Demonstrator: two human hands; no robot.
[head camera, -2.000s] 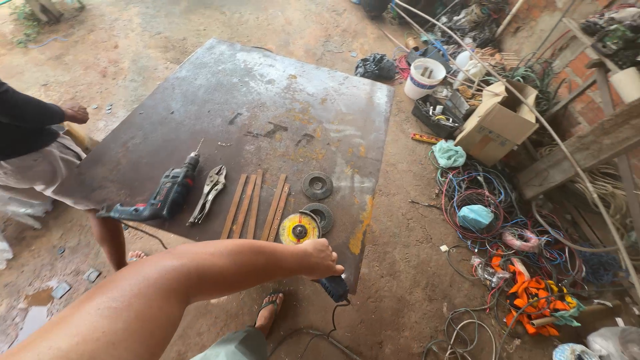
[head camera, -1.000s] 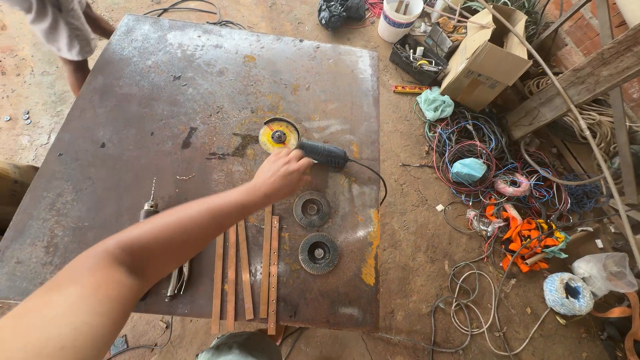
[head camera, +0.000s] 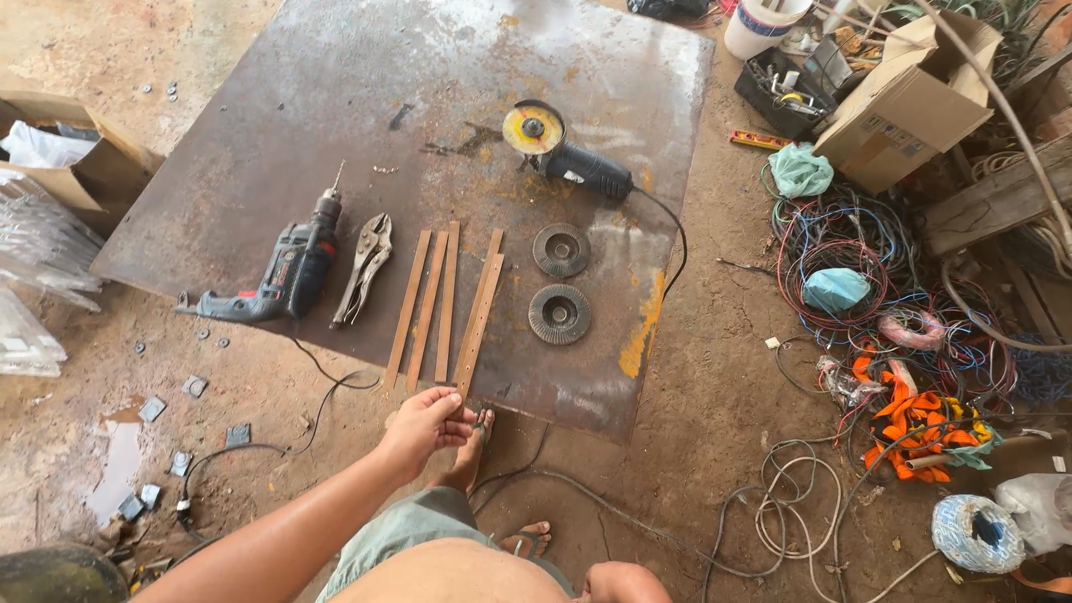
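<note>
My left hand (head camera: 429, 429) pinches the near end of a drilled flat metal strip (head camera: 481, 322) at the near edge of the steel plate. Several more rusty flat strips (head camera: 408, 310) lie beside it. My right hand (head camera: 621, 584) is low at the bottom edge, partly cut off, and its fingers are hidden. To the left of the strips are locking pliers (head camera: 364, 268) and a corded power drill (head camera: 289, 268) with a bit fitted. An angle grinder (head camera: 578, 159) with a yellow disc lies farther back, and two flap discs (head camera: 560, 314) sit right of the strips.
The rusty steel plate (head camera: 335, 109) carries the tools. Cables (head camera: 620, 507) run across the ground near my feet. On the right are tangled wires (head camera: 837, 226), a cardboard box (head camera: 913, 109), a black tray (head camera: 783, 92) and orange straps (head camera: 917, 427). Another open box (head camera: 109, 172) stands left.
My left hand has left the angle grinder, which stays on the plate, and has come back to the drilled strip's near end. The grinder was beside the flap discs two seconds ago.
</note>
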